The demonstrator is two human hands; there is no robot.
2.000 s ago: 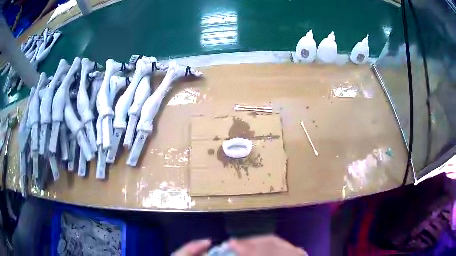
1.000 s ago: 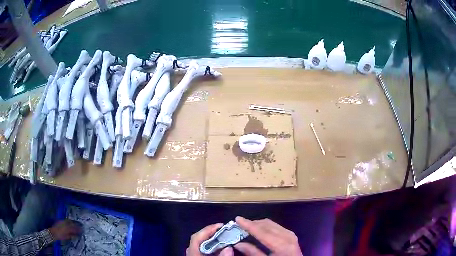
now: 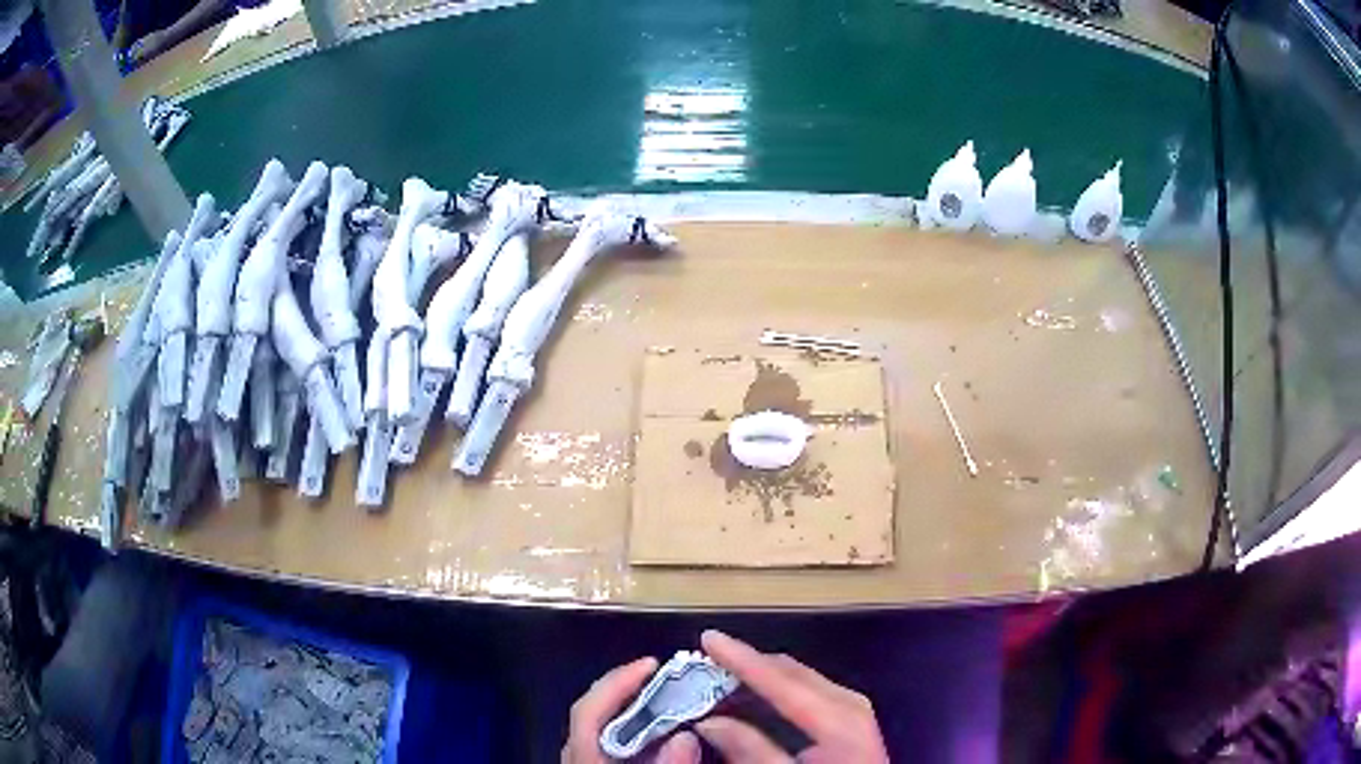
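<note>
A hollow grey-white foot shell (image 3: 667, 708) is held below the table's front edge, its open side with the raised rim facing up. My left hand (image 3: 609, 714) grips its left side. My right hand (image 3: 791, 702) grips its right side, fingers at its upper end. A dark stub shows under my right hand; what it belongs to is hidden. On the table, a white oval dish (image 3: 770, 439) sits on a stained cardboard pad (image 3: 672, 515). Cotton swabs (image 3: 811, 343) lie at the pad's back edge, and one swab (image 3: 955, 429) lies to its right.
Many leg assemblies (image 3: 560, 306) are piled at the left of the table (image 3: 1030, 523). Three white squeeze bottles (image 3: 1009, 194) stand at the back right. A blue bin (image 3: 397, 702) of grey pieces is below left. A green belt (image 3: 493, 90) runs behind.
The shell has risen from the bottom edge into view, held in both hands. Another person's hand and sleeve, seen over the blue bin one second ago, are gone. The view has shifted.
</note>
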